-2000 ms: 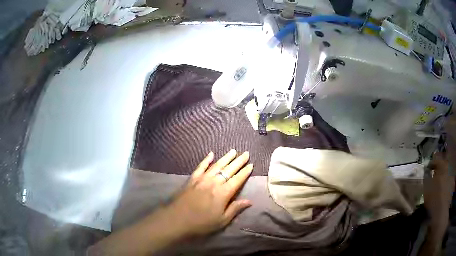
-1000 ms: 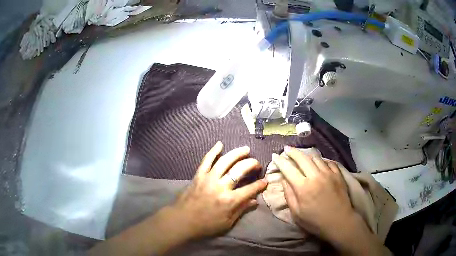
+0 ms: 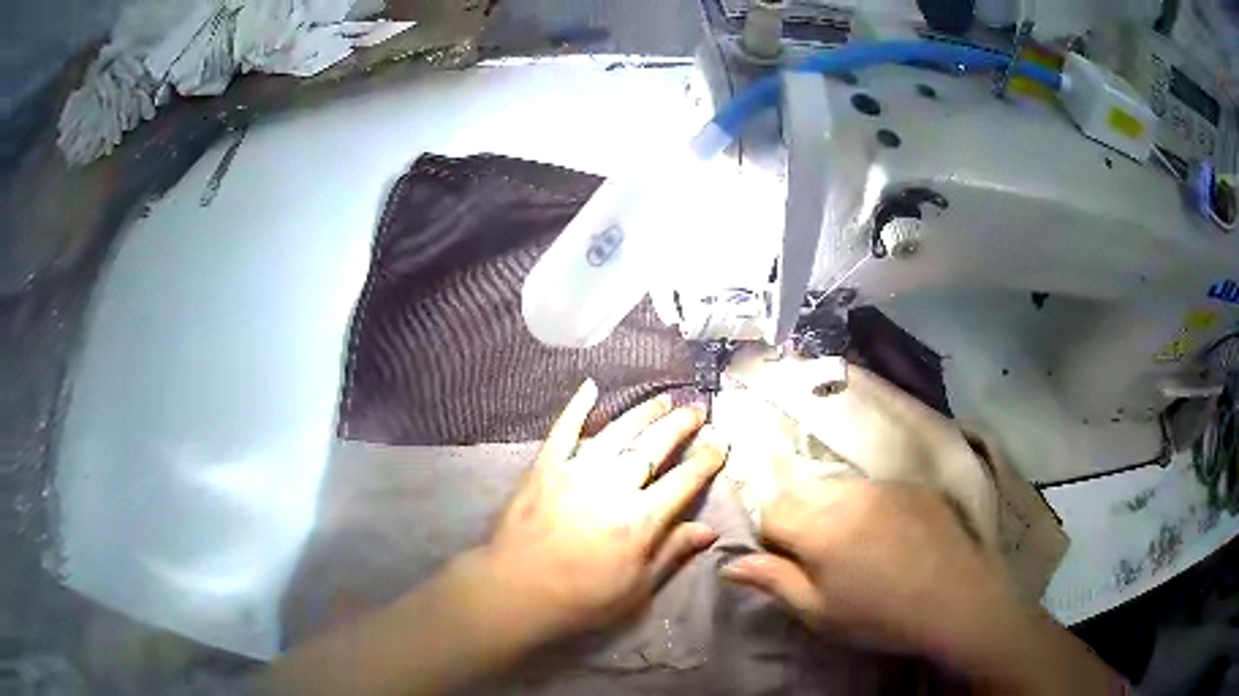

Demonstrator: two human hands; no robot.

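The dark brown ribbed panel (image 3: 462,326) lies flat left of and under the machine head. The taupe panel (image 3: 394,530) adjoins its lower edge. The beige piece (image 3: 910,435) reaches up to the presser foot (image 3: 708,364) and lies folded beside my right hand. My left hand (image 3: 598,517) rests on the cloth, fingers spread, fingertips just below the foot. My right hand (image 3: 883,551) has its fingers curled on the beige piece, thumb towards my left hand. The needle tip cannot be made out in the glare.
The white sewing machine arm (image 3: 1006,258) stands at the right, with a blue hose (image 3: 870,57) above it. The white oval lamp (image 3: 584,265) hangs left of the needle area. Crumpled white pieces (image 3: 204,61) lie at the far left. The white table (image 3: 190,394) has ruler marks at lower right.
My right hand came in from the right edge onto the beige piece. The beige piece has moved up to the foot, and the yellow-green patch there no longer shows. My left fingertips are nearer the foot.
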